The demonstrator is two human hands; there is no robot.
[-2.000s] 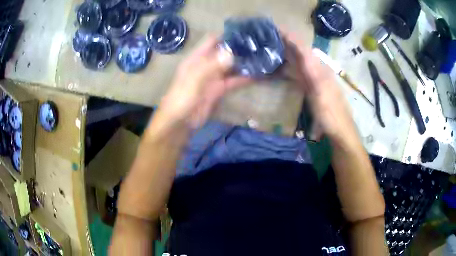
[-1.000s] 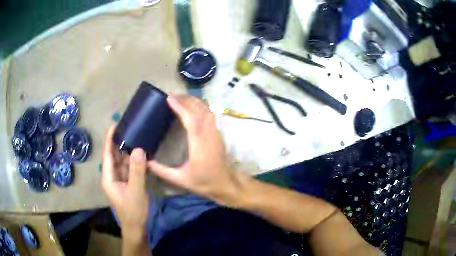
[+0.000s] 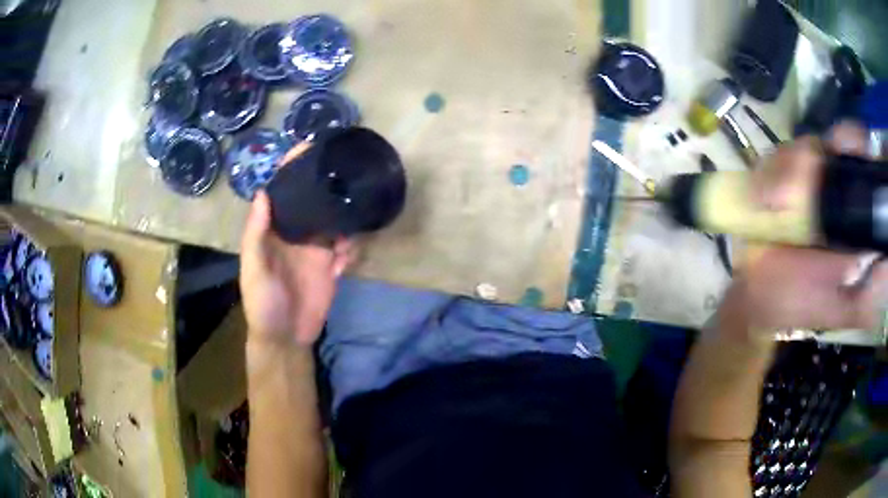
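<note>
My left hand [image 3: 292, 282] holds a black cylindrical housing [image 3: 341, 185] above the bench, left of the middle, with its round dark end turned up and toward the right. My right hand [image 3: 803, 224] is closed around a thick electric screwdriver [image 3: 759, 206] with a cream-yellow grip, at the right. Its thin bit points left, toward the housing but well apart from it. The fingers of my right hand are partly blurred.
Several round discs with shiny rims [image 3: 234, 97] are piled at the back left. A round black unit [image 3: 630, 78] sits by the green tape [image 3: 596, 224]. A mallet [image 3: 716, 105] and a thin yellow-handled tool [image 3: 623, 165] lie at right. Cardboard boxes [image 3: 122, 340] stand at left.
My right hand has let go of the housing, moved right and taken hold of the electric screwdriver. My left hand alone holds the housing, its round end now facing up. The camera view has shifted.
</note>
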